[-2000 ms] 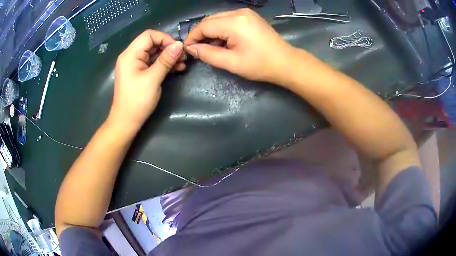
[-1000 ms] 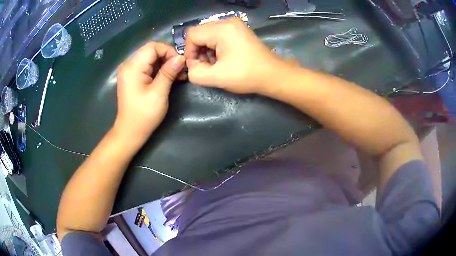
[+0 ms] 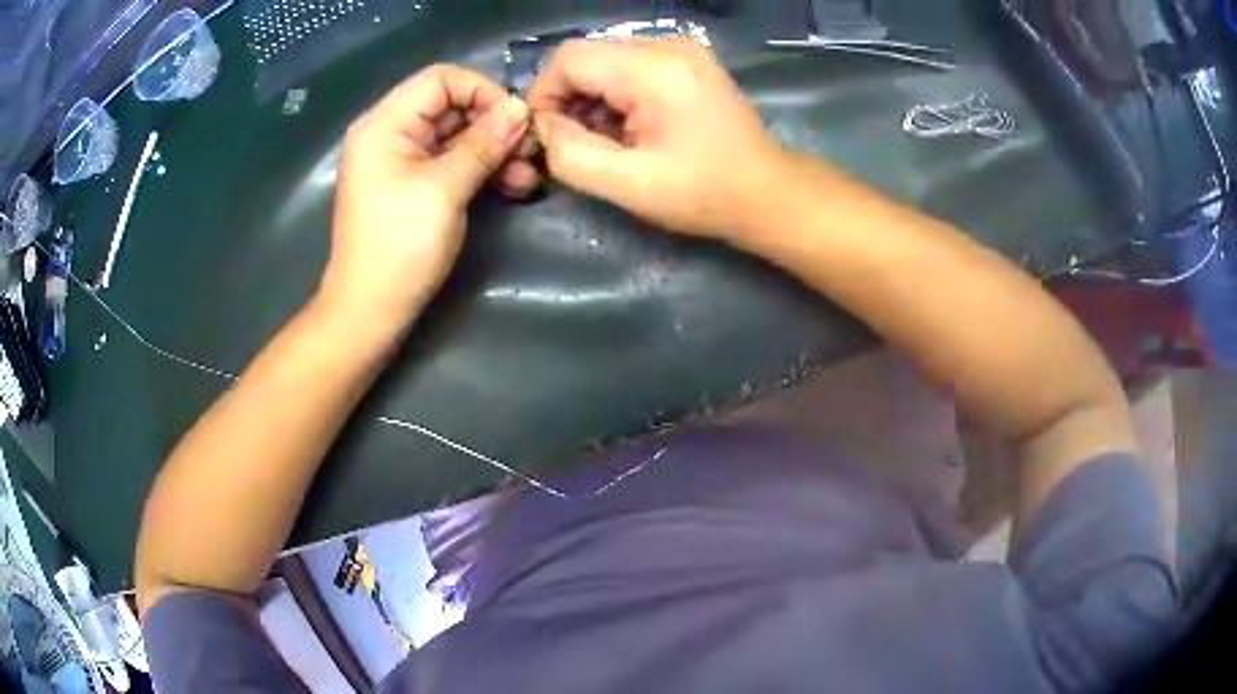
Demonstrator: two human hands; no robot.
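Note:
My left hand (image 3: 423,176) and my right hand (image 3: 649,133) are both bare and meet fingertip to fingertip at the upper middle. Each pinches with thumb and forefinger at a tiny component (image 3: 526,119). It is mostly hidden by the fingers, and its exact shape cannot be told. The phone circuit board (image 3: 651,30) lies on the mat just behind my right hand. Only its dark left end and pale top edge show; my right hand covers the rest.
Tweezers (image 3: 861,50) and a coiled thin wire (image 3: 959,118) lie upper right. Clear cups (image 3: 178,57), a white stick (image 3: 130,210) and a perforated sheet (image 3: 319,25) are at the left. Solder wire (image 3: 468,452) runs under my left forearm along the dark green mat (image 3: 543,359).
The view has shifted slightly. My hands remain fingertip to fingertip; the right hand is tilted a little differently and hides more of the board than one second ago.

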